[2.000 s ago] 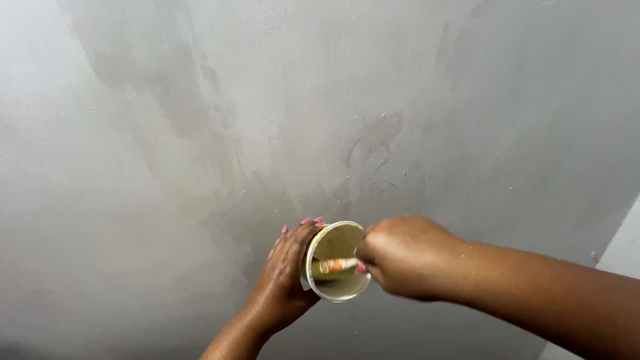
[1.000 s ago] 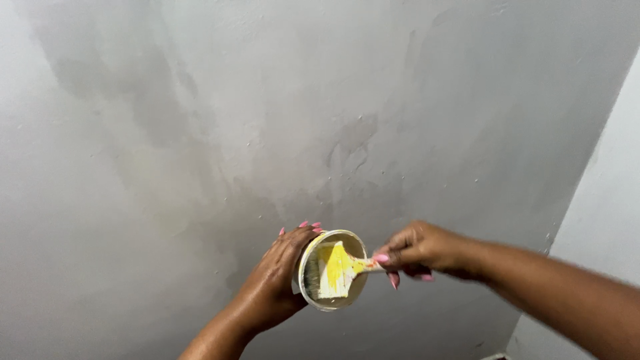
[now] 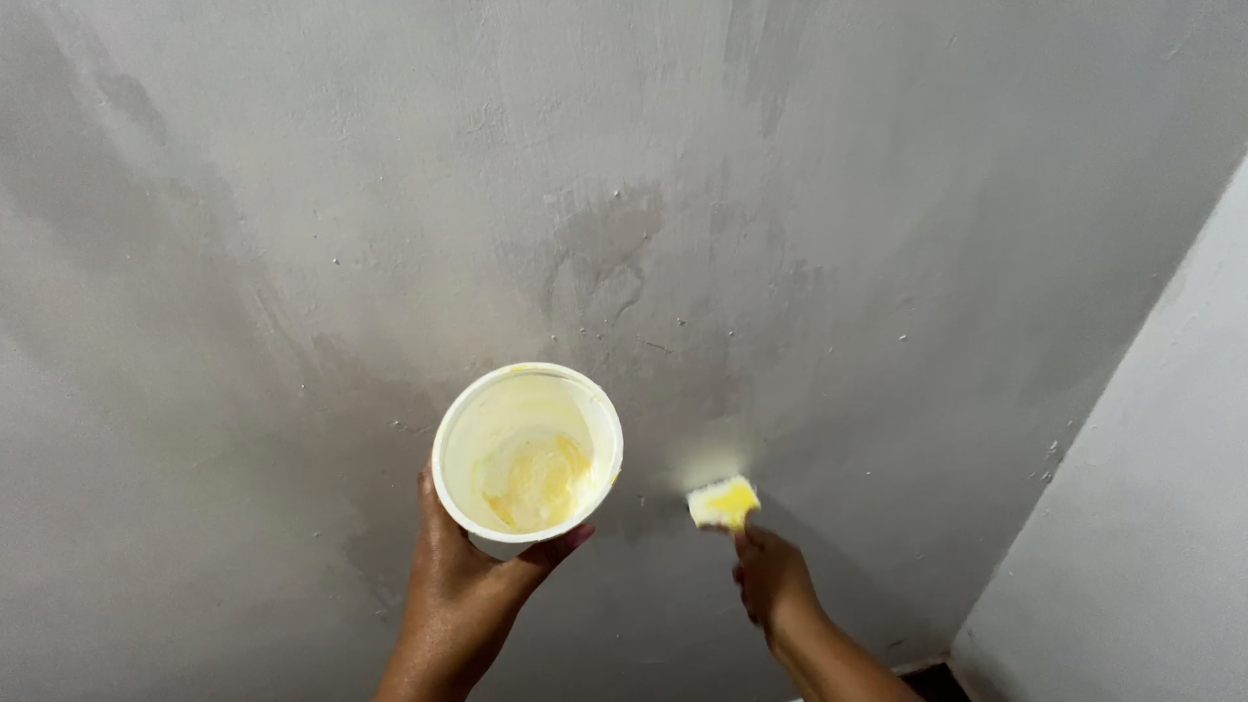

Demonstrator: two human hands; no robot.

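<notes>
My left hand (image 3: 478, 575) grips a white plastic tub (image 3: 448, 458) from below and the left side, its mouth tilted toward me. Pale and yellow paint (image 3: 536, 483) coats the tub's bottom and inner wall. To the right of the tub, my right hand (image 3: 775, 580) holds a flat paintbrush (image 3: 722, 502) by its handle, most of which the fingers hide. Yellow and white paint smears the brush. Its bristles are blurred and point up at the grey wall (image 3: 624, 244); whether they touch it I cannot tell.
Darker damp-looking patches and small bumps mark the grey wall. On the right it meets a lighter wall (image 3: 1121, 487) at a slanting corner. A dark patch (image 3: 931, 681) shows at the bottom, near the foot of that corner.
The paintbrush was inside the tub and is now out of it, to the right, against or near the wall. The tub's mouth now faces me more fully.
</notes>
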